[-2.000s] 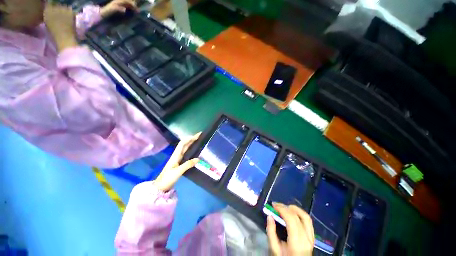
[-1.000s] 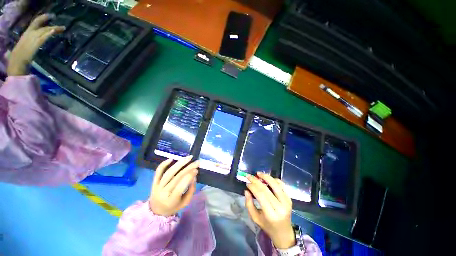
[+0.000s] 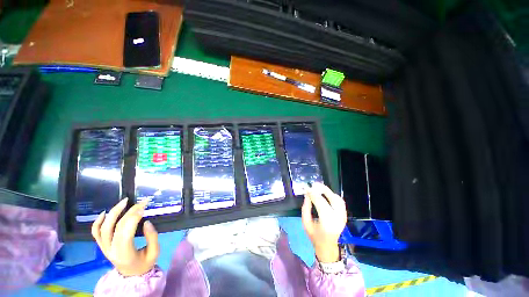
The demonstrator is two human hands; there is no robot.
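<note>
The black foam phone tray [image 3: 197,220] lies in front of me with several phones in a row. The leftmost phone [image 3: 100,168] and the middle phone [image 3: 213,174] show dark screens with text rows. The second phone [image 3: 158,174] shows green rows with a red block. The fourth phone [image 3: 261,165] shows green rows. The rightmost phone [image 3: 302,154] is dark. My left hand [image 3: 127,238] has spread fingers at the lower edge of the second phone and holds nothing. My right hand [image 3: 325,220] has its fingertips at the lower end of the rightmost phone and holds nothing.
Two dark phones [image 3: 354,180] lie right of the tray. Another phone [image 3: 142,40] is on the orange-brown board [image 3: 75,35]. A narrow board [image 3: 243,75] holds a pen [image 3: 289,80] and green block [image 3: 333,78]. Black trays stand behind, right and left. A pink sleeve [image 3: 26,243] is at left.
The view has swung left-to-right, centring the tray. My left hand has gone from the first phone to the second, my right hand from the third to the rightmost. Several screens now show green or text rows.
</note>
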